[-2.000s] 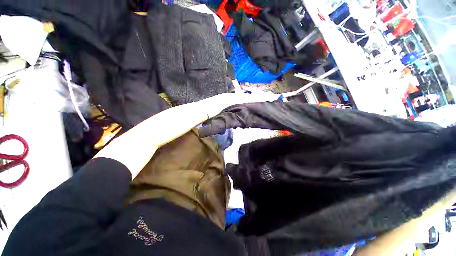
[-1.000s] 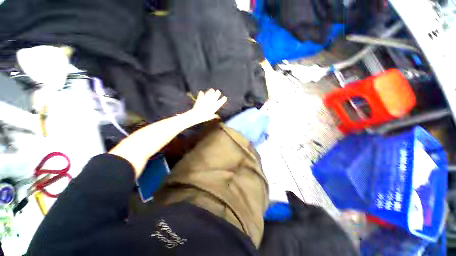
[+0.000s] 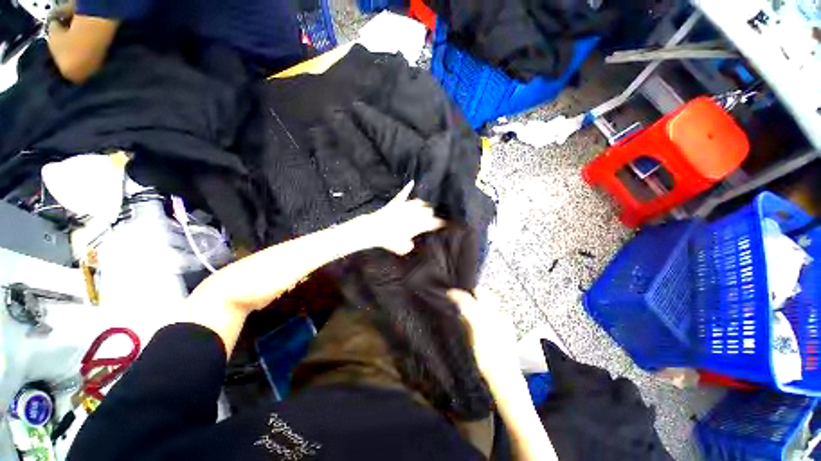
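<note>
A dark garment [image 3: 410,311] lies across my lap and meets a larger black cloth pile [image 3: 351,135] beyond my knees. My left hand [image 3: 410,222] lies on the dark cloth with thumb and fingers apart; whether it pinches any cloth cannot be told. My right hand [image 3: 475,315] is at the garment's right edge; its fingers are partly hidden against the cloth, and the grip is unclear.
Red-handled scissors [image 3: 110,360] lie on the white table at left. Blue crates [image 3: 738,293] and a red stool [image 3: 671,158] stand at right. Another blue crate [image 3: 473,85] holds dark cloth. Another person's arm [image 3: 83,45] shows at top left. More dark cloth [image 3: 594,414] lies at lower right.
The garment stretched out at right two seconds ago now lies over my lap, where brown trousers showed one second ago. My right hand has come into view. My left hand has moved slightly right and down.
</note>
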